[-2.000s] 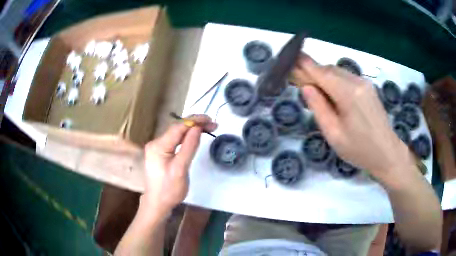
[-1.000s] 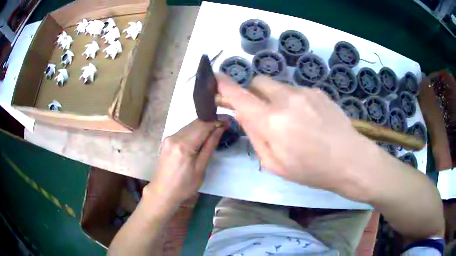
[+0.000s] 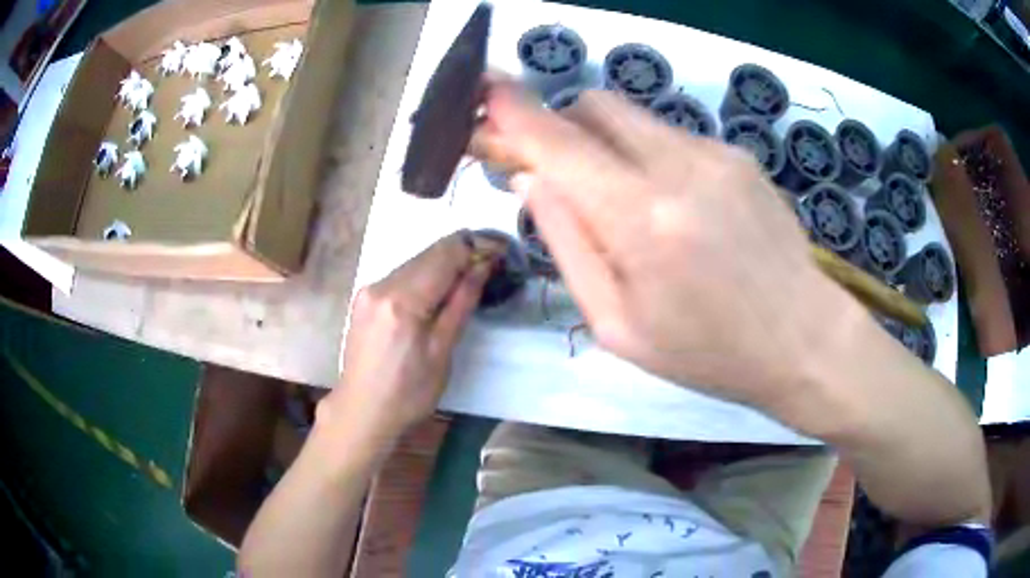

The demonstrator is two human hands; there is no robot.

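My right hand (image 3: 666,237) grips the pale wooden handle of a hammer (image 3: 446,107), close behind its dark flat head. The head is raised a little above and left of my left hand. My left hand (image 3: 401,322) pinches a short punch or driver (image 3: 480,257), whose yellow-orange end shows between the fingertips. The punch stands at a grey motor housing (image 3: 497,291), partly hidden by my fingers; its lower tip is hidden. Several more grey housings with spoked faces stand on the white sheet (image 3: 508,373), some behind my right hand.
An open carton (image 3: 147,262) with white star-shaped parts stands at the left on a wooden board (image 3: 322,215). A small-parts carton (image 3: 980,254) lies at the far right. A deeper carton (image 3: 226,474) is below the bench edge. Thin lead wires stick out beside some housings.
The view has shifted. Two seconds ago my hands were apart; my left hand has brought the punch to the housing. Since one second ago the hammer head has lifted off the punch.
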